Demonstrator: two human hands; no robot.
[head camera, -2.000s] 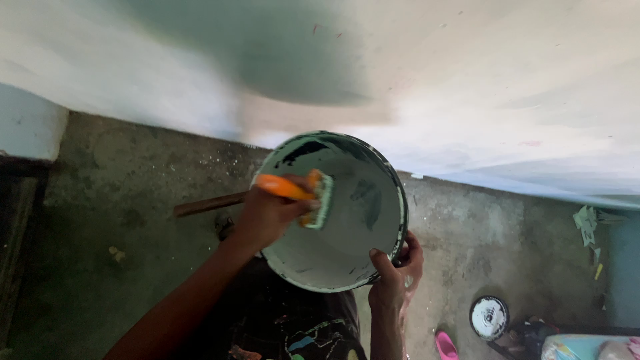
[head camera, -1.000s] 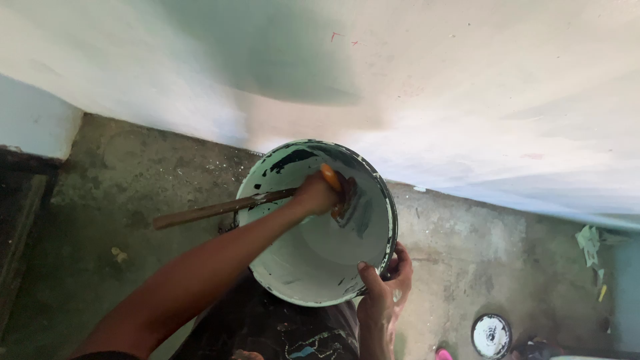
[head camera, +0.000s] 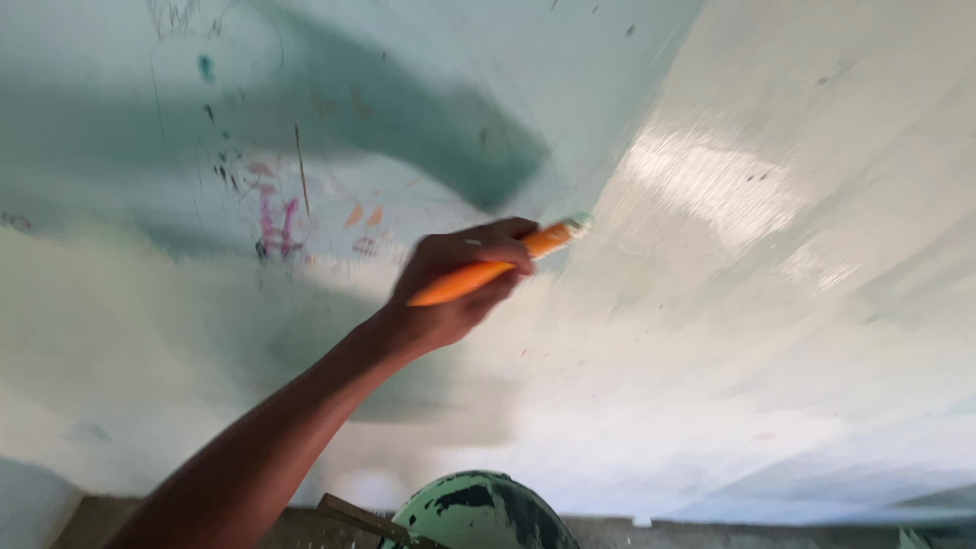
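My left hand (head camera: 461, 278) grips the orange handle of a paintbrush (head camera: 553, 238), its bristles loaded with pale paint and at the wall. The wall (head camera: 686, 366) shows a pale, partly glossy coat at the right and below, and older blue-green paint with scribbles at the upper left. A paint bucket (head camera: 476, 507) with pale green and dark smears inside shows in part at the bottom edge, and a wooden stick (head camera: 362, 518) leans across its rim. My right hand is out of view.
A strip of concrete floor (head camera: 99, 522) runs along the foot of the wall. At the lower left stands a bluish wall section (head camera: 34, 499). A pale scrap (head camera: 911, 538) shows at the lower right edge.
My left hand has come up out of the bucket with the brush and is now at the wall. The view has tilted up, and my right hand, earlier on the bucket's rim, has left it.
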